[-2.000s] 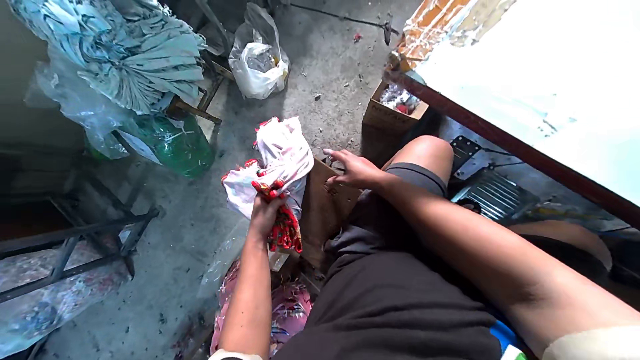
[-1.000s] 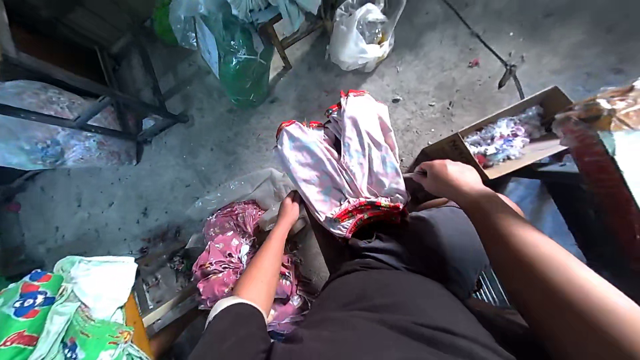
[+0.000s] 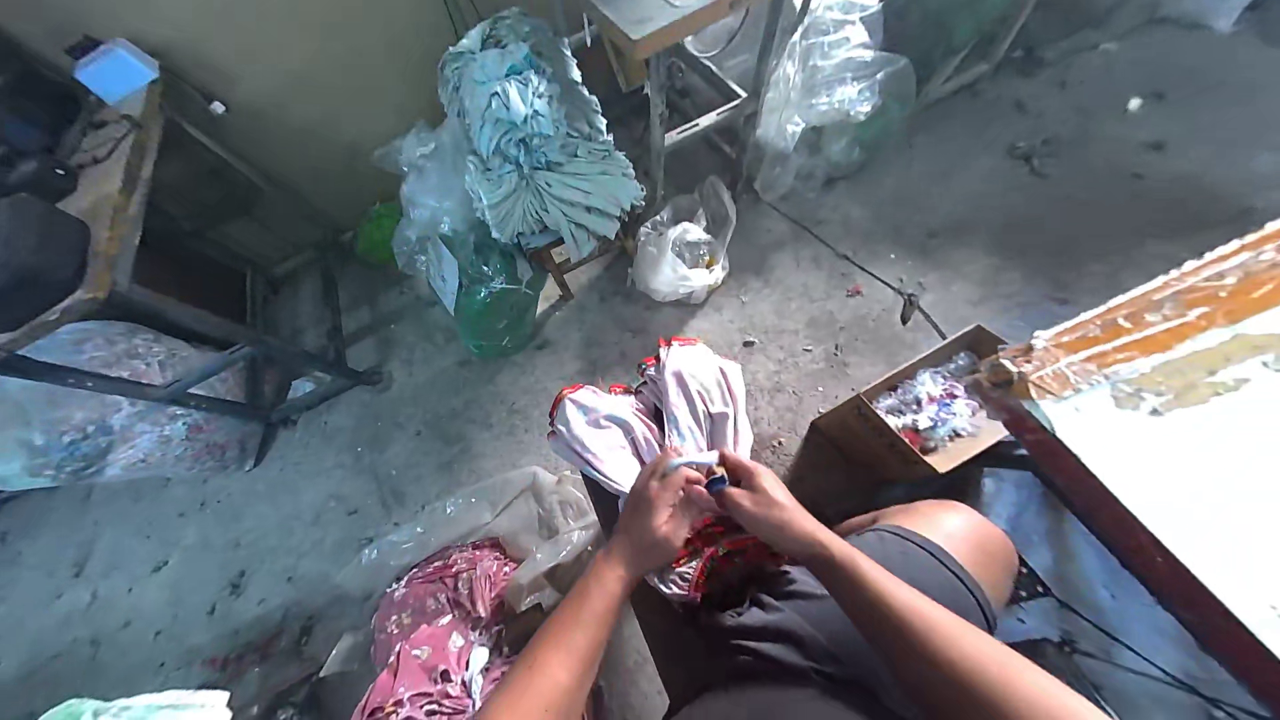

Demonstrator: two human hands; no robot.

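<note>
White fabric pieces with red edging (image 3: 705, 400) lie in a folded bundle across my lap, partly under my hands. My left hand (image 3: 660, 510) pinches a narrow white strip (image 3: 692, 461) above the bundle. Close beside it, my right hand (image 3: 765, 500) is closed on a small dark blue object (image 3: 716, 482), whose kind I cannot tell. The two hands nearly meet, and the fingers hide part of what they hold. Gathered red edges (image 3: 725, 550) show just below the hands.
Pink printed fabric (image 3: 440, 620) lies at lower left beside clear plastic. A cardboard box (image 3: 880, 440) of scraps stands right, by a worn table (image 3: 1130, 520). Ahead are a white plastic bag (image 3: 685, 250) and a stool piled with pale blue fabric (image 3: 540, 150). A metal-framed table (image 3: 200, 390) stands left.
My hands have come together over the fabric bundle, where they were apart before. The white strip and the blue object now show between the fingers. The view has shifted.
</note>
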